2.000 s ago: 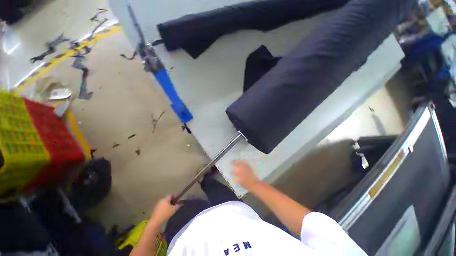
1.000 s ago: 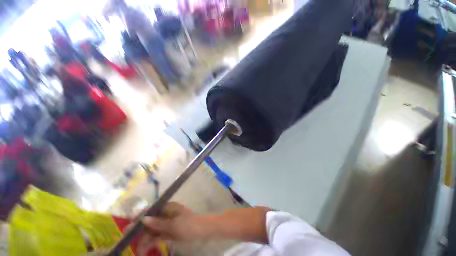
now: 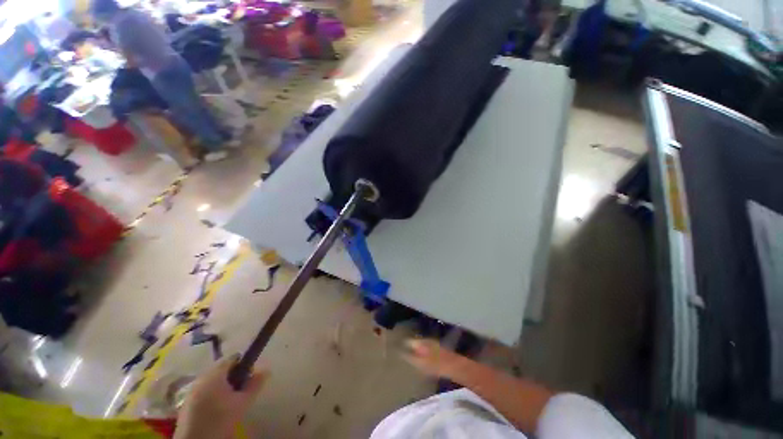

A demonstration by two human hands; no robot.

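A thick dark fabric roll lies lengthwise over the grey table, its near end by the table's near left edge. A metal roll bar sticks out of its core towards me. My left hand, low at the frame's bottom, is closed round the bar's near end. My right hand is blurred, off the bar, near the table's front edge, with nothing visible in it. The blue clamp shows beside the bar at the table end. A dark length of fabric shows along the roll's right side.
The cutting machine's silver rail and black bed run along the right. Dark scraps and yellow-black tape are on the floor at left. A person stands at the back left by red containers. Something yellow is at bottom left.
A second ago my right hand was on the bar; now it is off it, to the right. My left hand is on the bar's end. The view has tilted up since the first frame.
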